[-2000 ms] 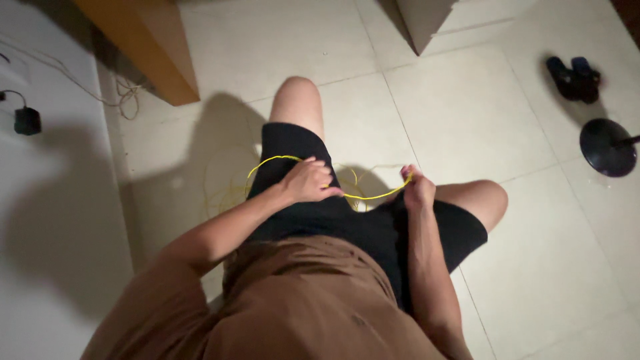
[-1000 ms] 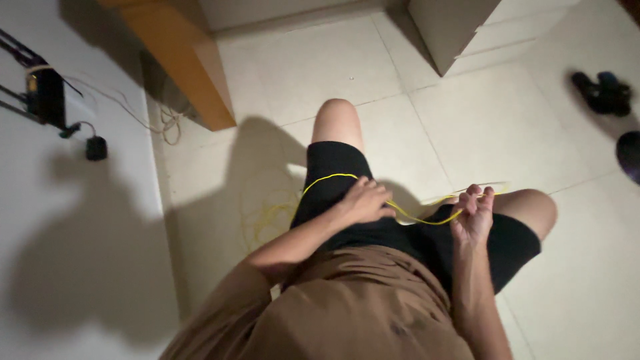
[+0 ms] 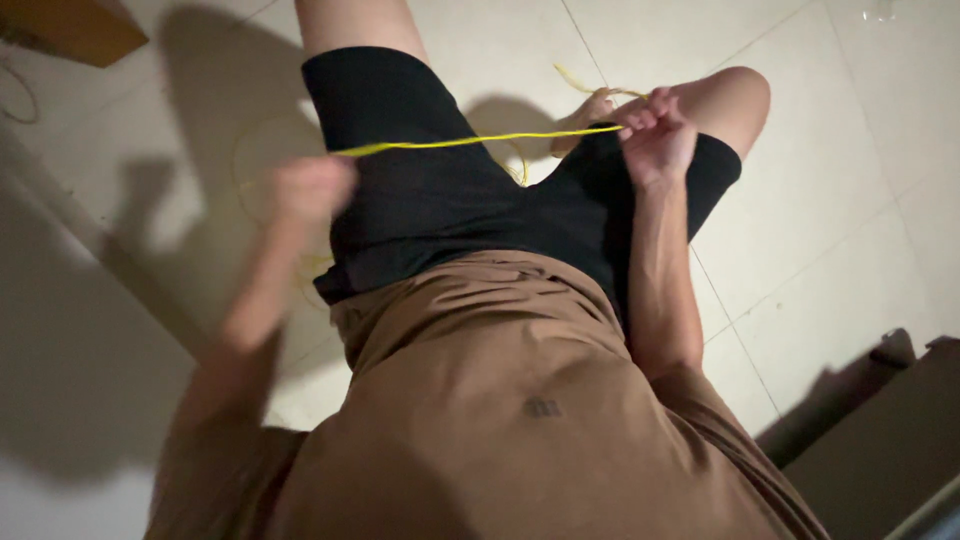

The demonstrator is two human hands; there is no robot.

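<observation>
A thin yellow cord runs nearly straight across my lap, over black shorts. At its left end my left hand, blurred, is closed on it beside my left thigh. My right hand pinches the other end above my right thigh, palm side partly showing. Past the right fingers a short end of the cord sticks out over my bare foot. More loops of the cord hang between my legs, and faint strands lie by my left hip.
Light floor tiles spread around me. A wooden furniture piece stands at the top left, with a thin cable below it. A wall is at the left, and a dark-edged object at the lower right.
My left hand has moved left, away from my right hand, and the cord between them has gone from slack to nearly straight. The view has shifted closer over my lap.
</observation>
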